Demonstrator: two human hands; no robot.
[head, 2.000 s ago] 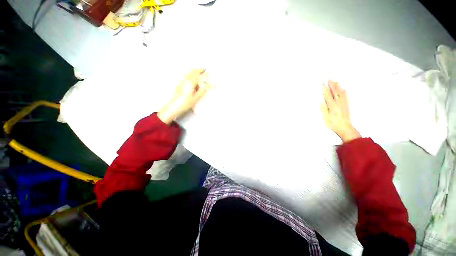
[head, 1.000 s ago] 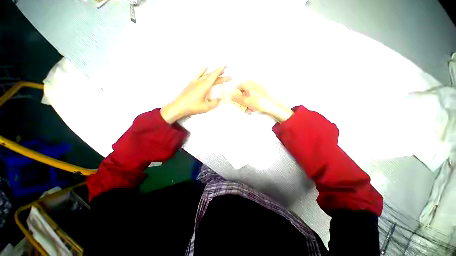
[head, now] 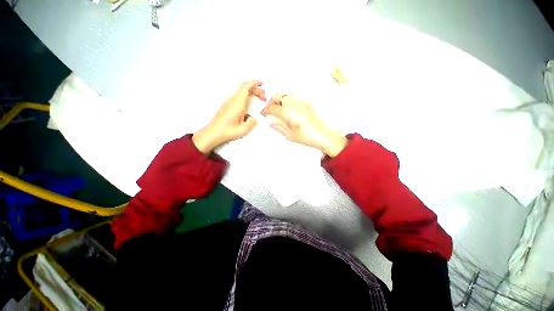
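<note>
A white garment lies spread wide across the table, overexposed so that its seams and folds do not show. My left hand is over the garment's middle, thumb and fingers apart, with nothing visible in it. My right hand is just right of it, fingers bent, fingertips close to my left fingertips. A tiny dark spot shows at the right fingertips; I cannot tell what it is or whether it is held. A small yellowish piece lies on the garment beyond my right hand.
The light-grey table curves around the work. A crumpled cream garment pile is at the far right. Small items lie at the top left edge. A yellow-framed cart and a blue stool stand at the left.
My right hand has come left from the garment's right part to beside my left hand. The yellowish piece now shows on the cloth. The view has shifted; the red tray is out of it.
</note>
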